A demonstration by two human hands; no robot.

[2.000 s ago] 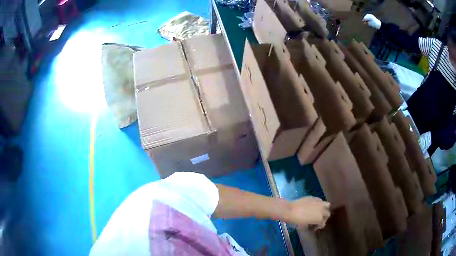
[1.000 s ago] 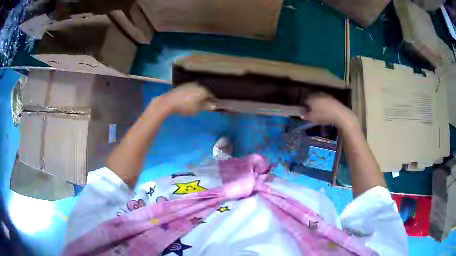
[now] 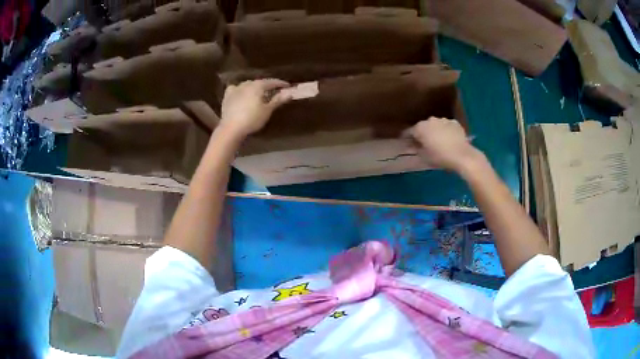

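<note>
A folded carton (image 3: 330, 163), long, brown and open at the top, stands on the green table in front of me. My left hand (image 3: 254, 105) is at its left end, thumb and fingers closed on a small tan cardboard tab (image 3: 304, 90). I cannot tell whether the tab is part of the carton. My right hand (image 3: 441, 142) grips the near wall of the carton toward its right end. More folded cartons (image 3: 140, 137) stand in rows behind it and to the left.
A pile of flat box blanks (image 3: 596, 189) lies at the right, above a red plastic stool (image 3: 612, 303). A wrapped brown pack (image 3: 602, 66) is at the back right. A large sealed carton (image 3: 112, 263) stands on the floor at the lower left, with clear film (image 3: 35, 91) at the far left.
The carton that both hands held over the table's near edge now stands on the table against the row. Both hands have moved forward with it, and a small tab shows at my left fingertips.
</note>
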